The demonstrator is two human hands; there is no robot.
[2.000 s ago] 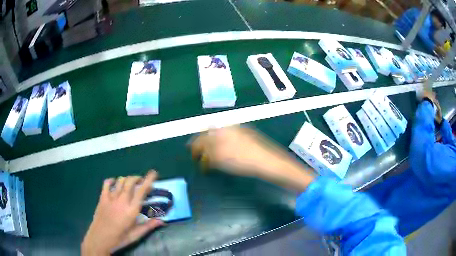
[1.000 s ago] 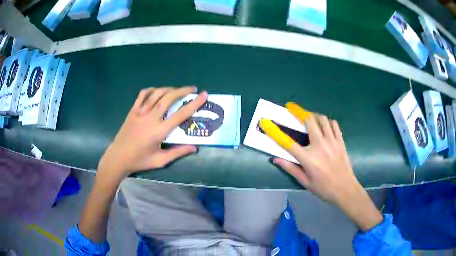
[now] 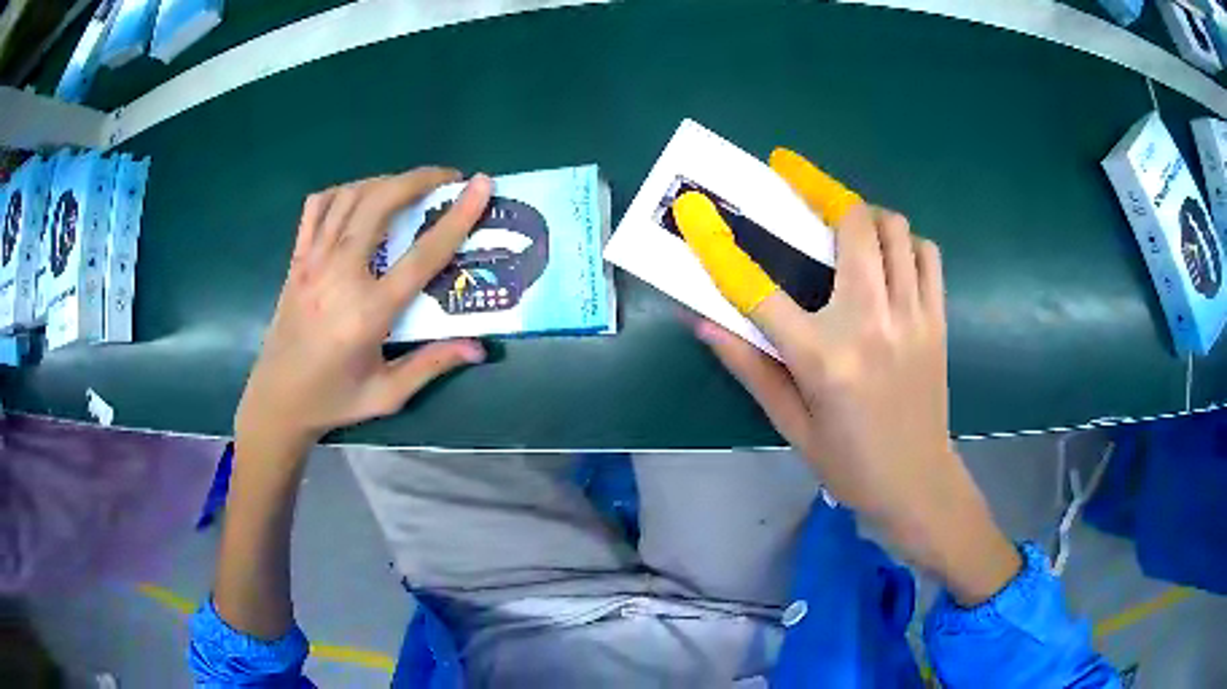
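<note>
A blue and white printed sleeve (image 3: 559,263) with a smartwatch picture lies flat on the green bench, left of centre. My left hand (image 3: 357,303) holds its left part, fingers over the top face and thumb at the near edge. My right hand (image 3: 841,323) holds a white inner box (image 3: 666,162) with a dark watch and strap on top. Two fingers wear yellow-orange finger cots; one lies over the watch, the other at the far edge. The inner box is tilted, its left corner close to the sleeve's right end. My right palm hides its right end.
Printed cartons (image 3: 67,249) stand in a row at the left. Another carton (image 3: 1168,229) stands at the right. A white rail (image 3: 404,24) runs along the far side, with cartons beyond it. The bench's near edge is before my lap.
My view has shifted from the belt to the bench. My right hand took hold of the white inner box earlier and has brought its corner closer to the sleeve since one second ago.
</note>
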